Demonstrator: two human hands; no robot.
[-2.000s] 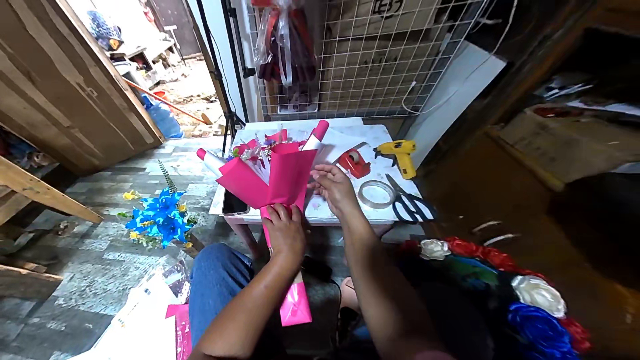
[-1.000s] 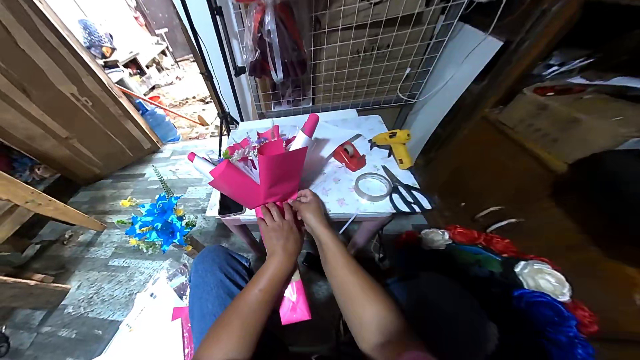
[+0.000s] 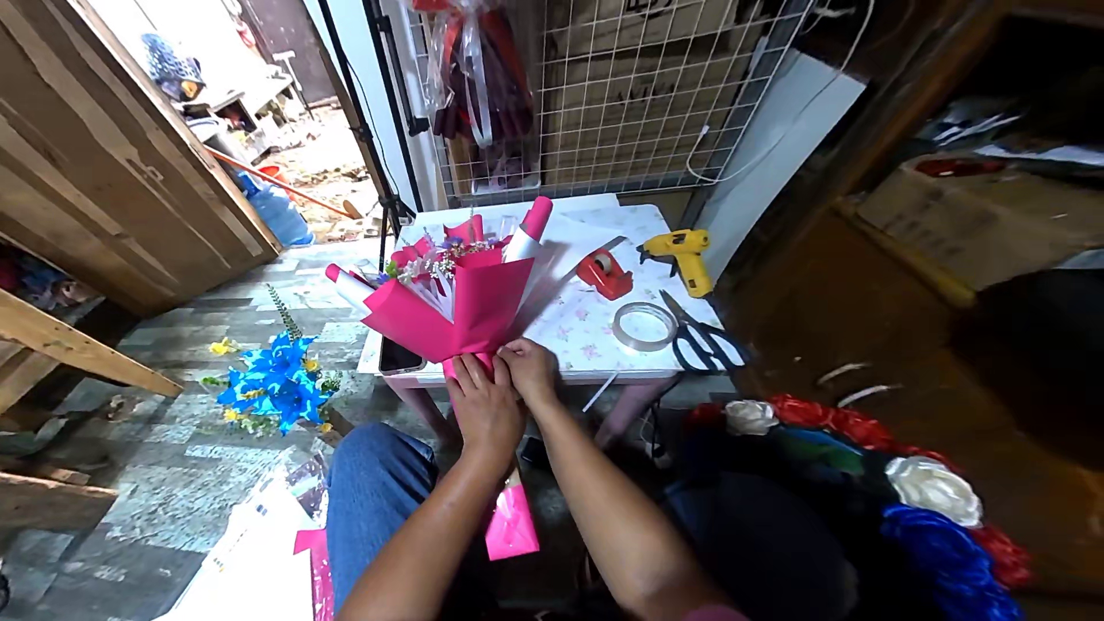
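Observation:
A bouquet in bright pink wrapping paper, with small white and purple flowers at its top, leans at the front edge of the white table. My left hand is closed round its narrow gathered neck. Beside it, my right hand pinches the right side of the neck; what lies between its fingertips is hidden. The pink lower end of the wrapping hangs below my wrists. Right of the bouquet lie a red tape dispenser, a roll of tape, black-handled scissors and a yellow glue gun.
A dark phone lies at the table's front left corner. Blue artificial flowers stand on the left. White sheets lie beside my left leg. Red, white and blue fabric flowers are at the lower right. A wire grid stands behind the table.
My right hand has come down from beside the wrapping's upper right part to the neck, next to my left hand. My left hand stays on the neck.

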